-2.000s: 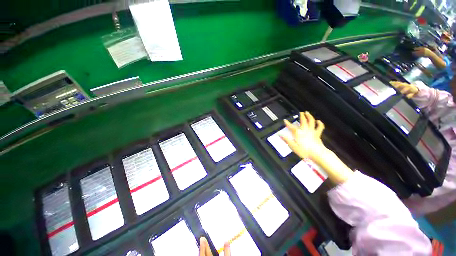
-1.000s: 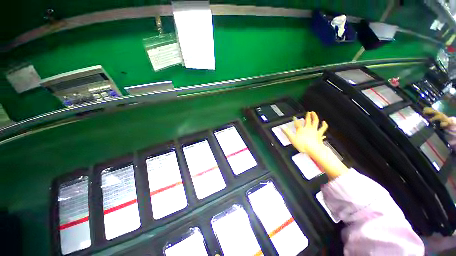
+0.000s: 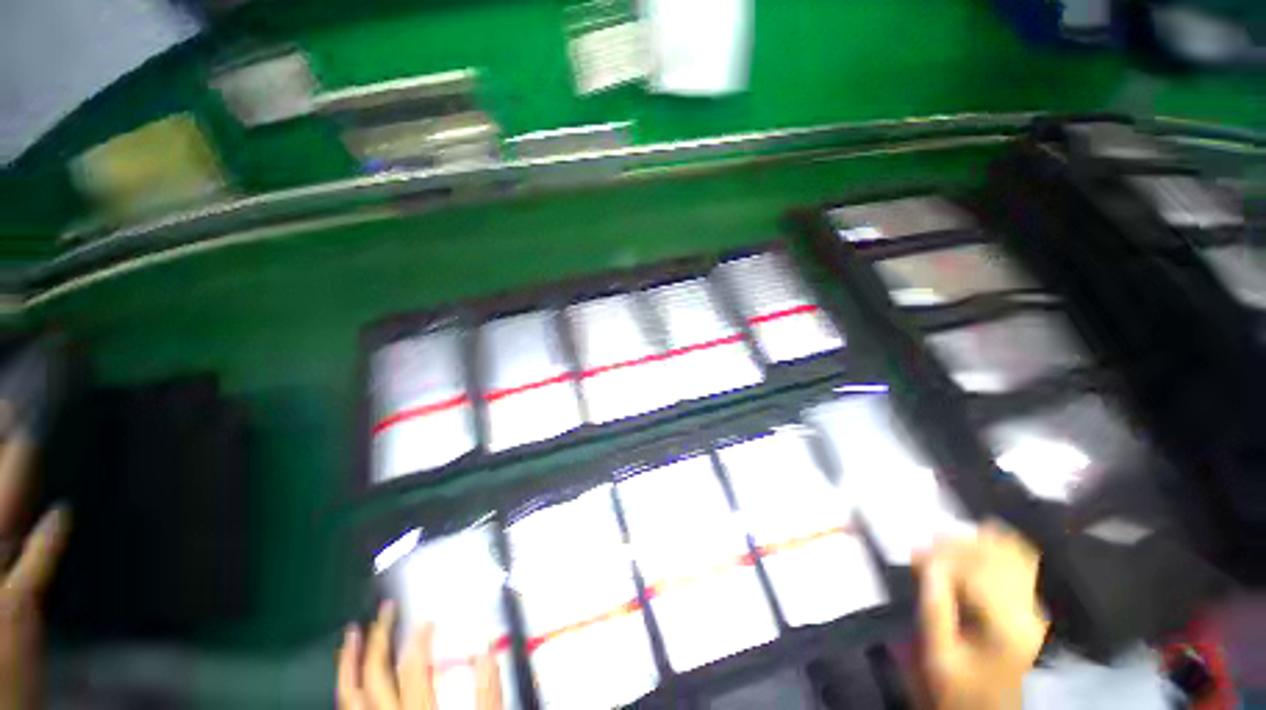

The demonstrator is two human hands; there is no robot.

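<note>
The near black tray (image 3: 504,555) holds several smartphones side by side, their screens glowing white with an orange-red band. My left hand (image 3: 396,669) is at the bottom, fingers spread over the lower part of the leftmost phone (image 3: 458,590); the picture's edge cuts it off. My right hand (image 3: 979,610) is blurred, at the lower end of the rightmost phone (image 3: 889,472), fingers bent; I cannot tell if it grips anything. The far tray (image 3: 364,416) holds phones with white screens and a red band. The right tray (image 3: 905,319) holds phones with pale screens.
Stacked black trays stand at the left (image 3: 153,513) and right (image 3: 1027,264). Another person's hand (image 3: 21,596) shows at the left edge. A metal rail (image 3: 555,169) crosses behind, with a grey panel (image 3: 417,128) and hanging papers (image 3: 698,42). Something red lies at lower right.
The view has swung left and down, showing the left stack. My right hand has moved from the right tray to the near tray's right end. My left hand's fingers now show over the leftmost near phone.
</note>
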